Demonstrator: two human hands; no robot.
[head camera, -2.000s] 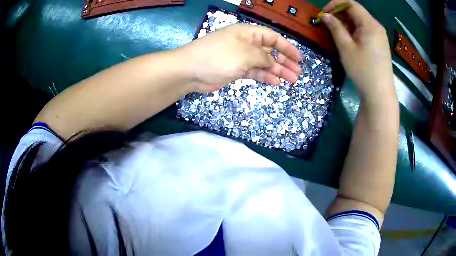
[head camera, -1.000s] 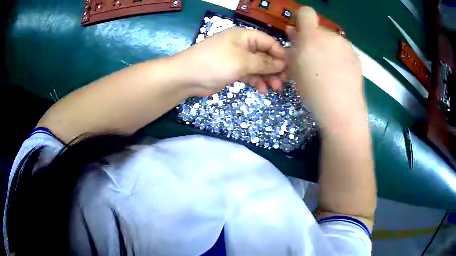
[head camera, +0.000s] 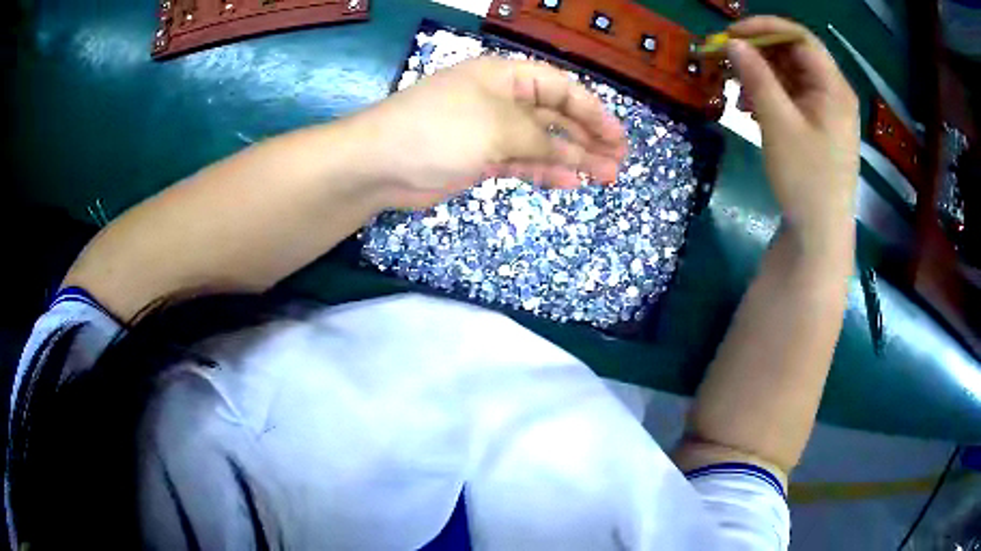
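Note:
My left hand (head camera: 516, 129) is palm up over the tray (head camera: 688, 215), fingers curled, with a small silvery part (head camera: 557, 131) at the fingers. The dark-rimmed tray is filled with tiny silvery parts (head camera: 538, 231). My right hand (head camera: 801, 118) holds a thin yellow tool (head camera: 742, 41) between thumb and fingers. Its tip is at the right end of a red-brown panel (head camera: 624, 41), near the last square opening. The panel lies along the tray's far edge and has a row of several dark-edged openings.
Another red-brown panel (head camera: 253, 19) lies far left. Another (head camera: 895, 140) lies to the right, and the end of one more (head camera: 729, 5) shows at the top. Thin dark sticks (head camera: 872, 310) lie near the right edge of the green surface (head camera: 323, 86).
My right hand moved in to my left hand over the tray, then back out to the panel's right end with the yellow tool. The tray and panels sit slightly further left in view.

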